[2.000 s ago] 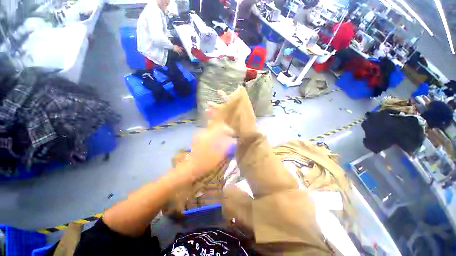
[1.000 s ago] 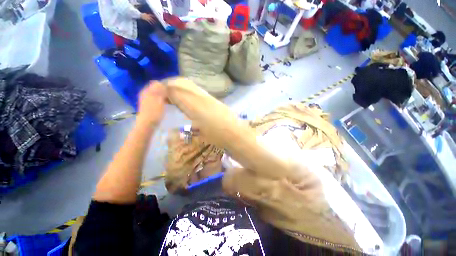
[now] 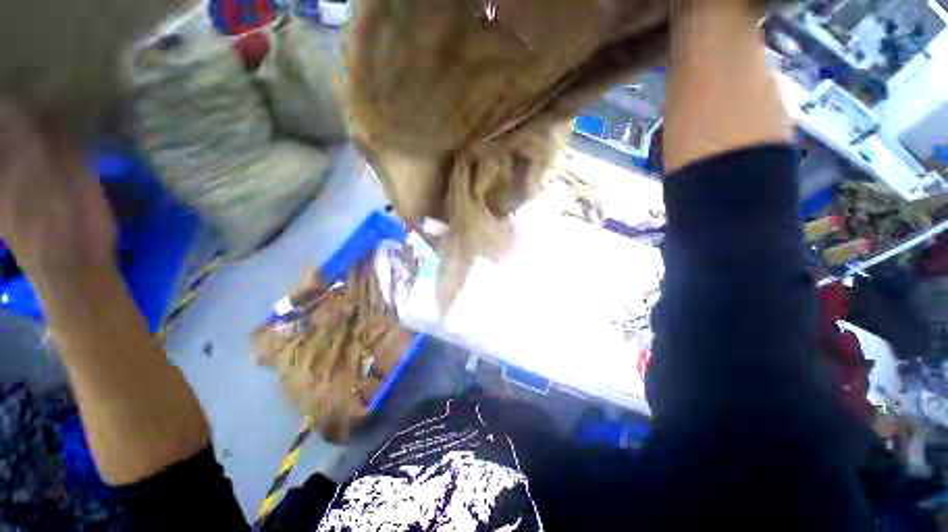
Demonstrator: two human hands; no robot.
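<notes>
A tan-brown jacket hangs raised in front of me at the top centre, blurred and cut off by the top edge, its lower part dangling over the white table. My left hand is at the left edge, blurred, against a blurred grey-brown cloth at the top left; its fingers and grip cannot be made out. My right forearm reaches up at the right; the hand is cut off by the top edge, and the jacket's dark edge runs up to that forearm.
The white table is glaringly bright at centre right. Below the jacket, a blue bin holds crumpled tan garments. Stuffed grey-green sacks and yellow-black floor tape are at the left. Other tables stand at the right.
Earlier, my left hand held out a tan sleeve. Now the jacket is lifted high, my left hand is farther left and my right arm is raised. The view has turned.
</notes>
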